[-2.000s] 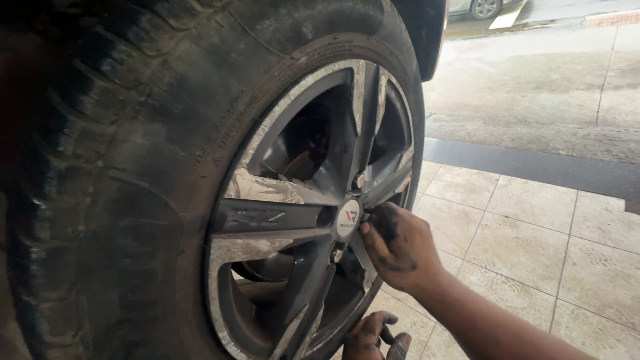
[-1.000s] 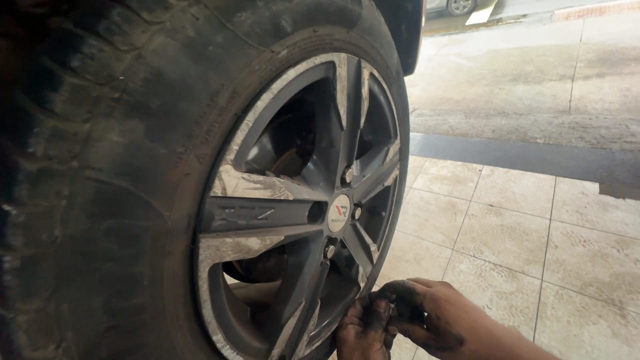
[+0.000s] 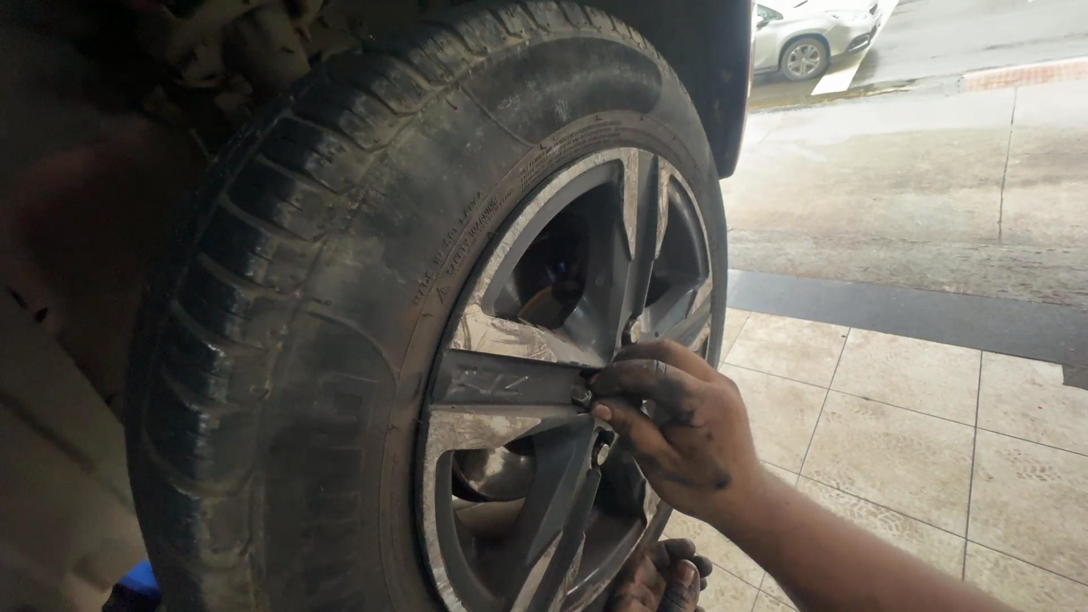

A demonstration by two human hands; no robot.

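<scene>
A black rubber tyre (image 3: 340, 340) on a scuffed grey alloy wheel (image 3: 510, 429) fills the middle of the view. My right hand (image 3: 680, 425), dark with grease, pinches a wheel bolt (image 3: 582, 394) at the hole by the hub, between thumb and fingers. The centre cap is hidden behind this hand. Other wheel bolts sit above (image 3: 631, 331) and below (image 3: 602, 452) it. My left hand (image 3: 659, 580) is low at the rim's bottom right edge, palm up with fingers curled; whether it holds anything is not visible.
Dark bodywork (image 3: 731, 85) of the vehicle rises behind the tyre. Beige floor tiles (image 3: 892, 450) and a dark strip (image 3: 918, 319) lie to the right. A silver car (image 3: 807, 42) stands on the far road. Something blue (image 3: 140, 580) shows at the bottom left.
My right hand has moved from beside my left hand, low at the rim, up to the bolt hole left of the hub. A bolt now shows there.
</scene>
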